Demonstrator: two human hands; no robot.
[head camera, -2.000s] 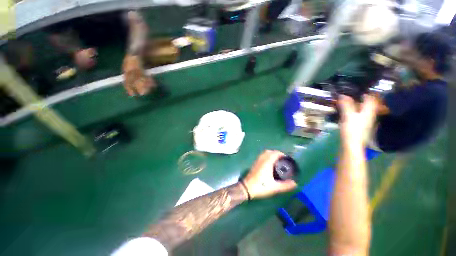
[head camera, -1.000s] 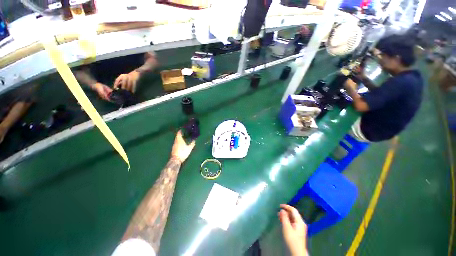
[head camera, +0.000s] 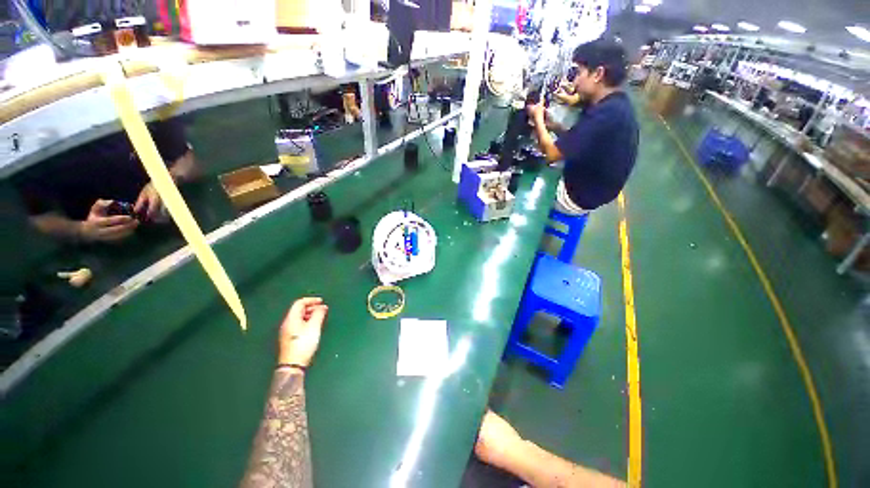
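Observation:
My left hand (head camera: 303, 332), at the end of a tattooed forearm, is over the green bench, empty, with loosely bent fingers. My right hand (head camera: 496, 438) is low at the bench's front edge; its fingers are not clear. One black cylindrical housing (head camera: 320, 206) stands by the pale rail. Another black housing (head camera: 347, 233) is beside it, nearer me, blurred. Right of them is a white shell (head camera: 389, 259) with a blue block inside. A yellowish ring (head camera: 372, 302) lies in front of the shell, and a white sheet (head camera: 423, 348) lies nearer me.
A yellow strip (head camera: 181, 212) hangs at the left. A blue-sided box (head camera: 470, 191) stands further along the bench. Blue stools (head camera: 568, 286) stand right of the bench. A person (head camera: 601, 148) works at the far right of the bench; another person's hands (head camera: 110, 221) show beyond the rail.
My left hand has let go of the black housing, which stays near the rail, and has drawn back towards me. My right hand has moved down to the bench edge. The view has turned right.

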